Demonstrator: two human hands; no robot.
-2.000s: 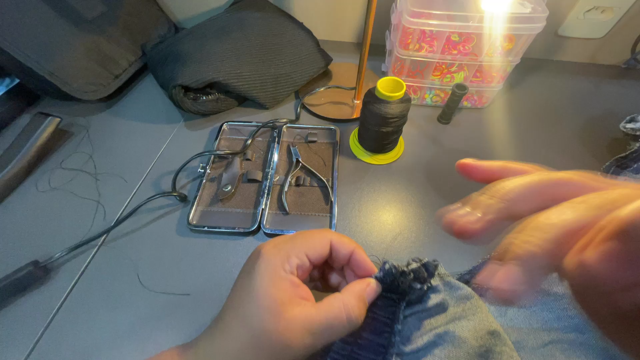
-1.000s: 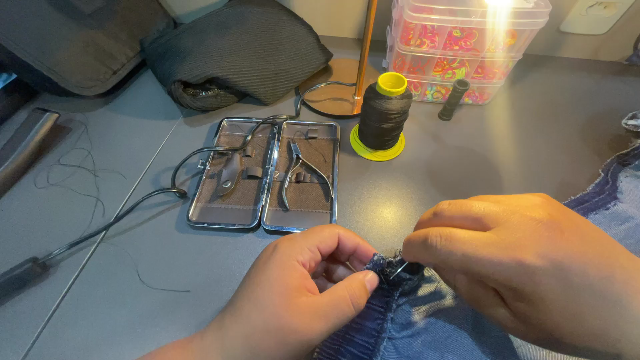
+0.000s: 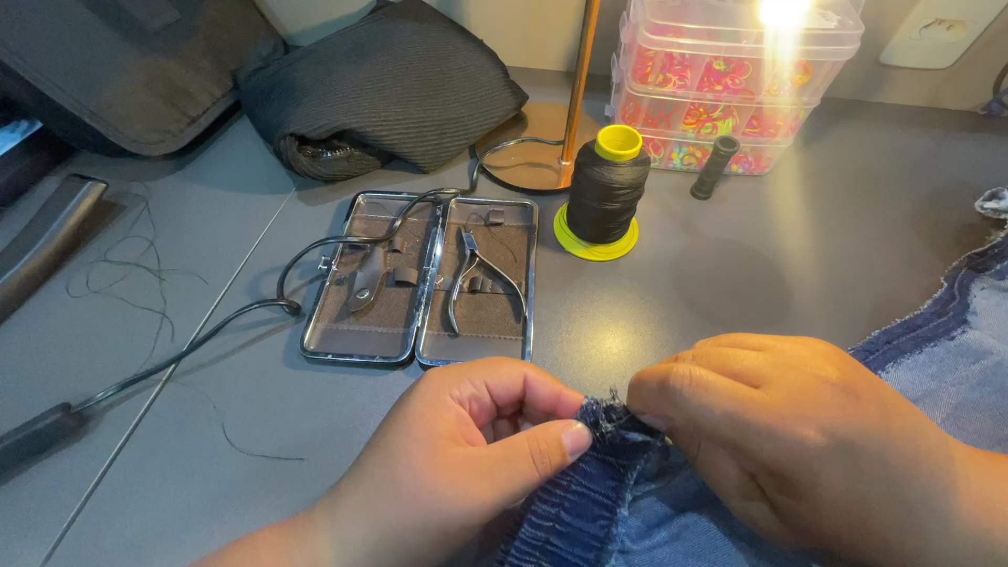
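Observation:
Gathered denim fabric point(image 3: 579, 492) with a frayed edge lies at the bottom centre. My left hand point(image 3: 480, 449) pinches its top edge between thumb and forefinger. On the other side of the frayed edge, my right hand point(image 3: 772, 425) has its fingertips closed on or right at the cloth; whether a needle is between them is hidden. Beyond my hands lies an open manicure case point(image 3: 476, 346), its metal frame lined in brown, with a cuticle nipper point(image 3: 471, 256) in the right half. A spool of black thread point(image 3: 605, 193) stands upright behind my hands.
Stacked clear boxes of colourful rubber bands point(image 3: 724, 94), a small dark tube point(image 3: 715, 168) and a lamp's round base point(image 3: 524, 157) stand at the back. A black cable point(image 3: 236, 315) crosses the case. Folded black ribbed fabric point(image 3: 386, 94) and loose threads point(image 3: 150, 272) lie left; more denim point(image 3: 961, 346) lies right.
Two seconds ago my right hand was raised and blurred, apart from the cloth; it has come down to the frayed edge. A thin needle showed at its fingertips one second ago. My left hand keeps its pinch.

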